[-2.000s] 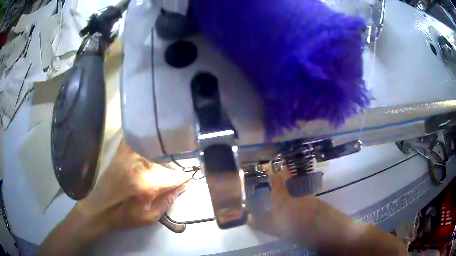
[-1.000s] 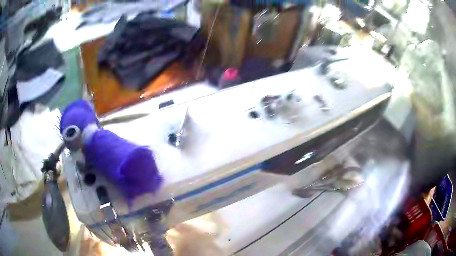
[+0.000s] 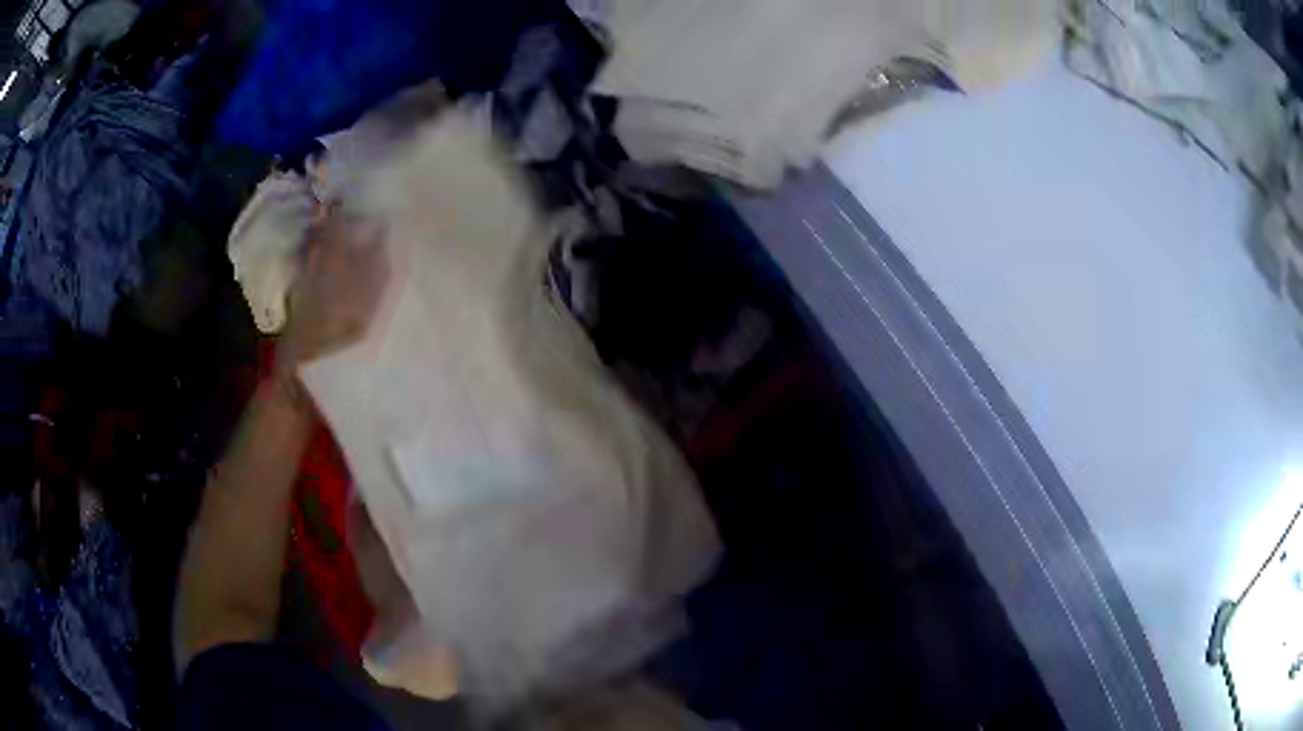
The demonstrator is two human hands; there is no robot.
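Note:
A large cream cloth panel, blurred by motion, hangs in front of me, left of the table edge. My left hand is closed on the panel's upper left part. A bunched cream piece lies beside this hand. A blurred skin-coloured patch, apparently my right hand or forearm, shows at the bottom edge under the panel; its fingers are hidden or cut off.
The white table with its grey front edge is on the right. Cream panels are stacked at its far end. The brightly lit needle plate is at lower right. Dark cloth lies at left.
The view has swung from the sewing machine to the left side of the table. The machine head has left the picture. My left hand now holds a large cream panel off the table.

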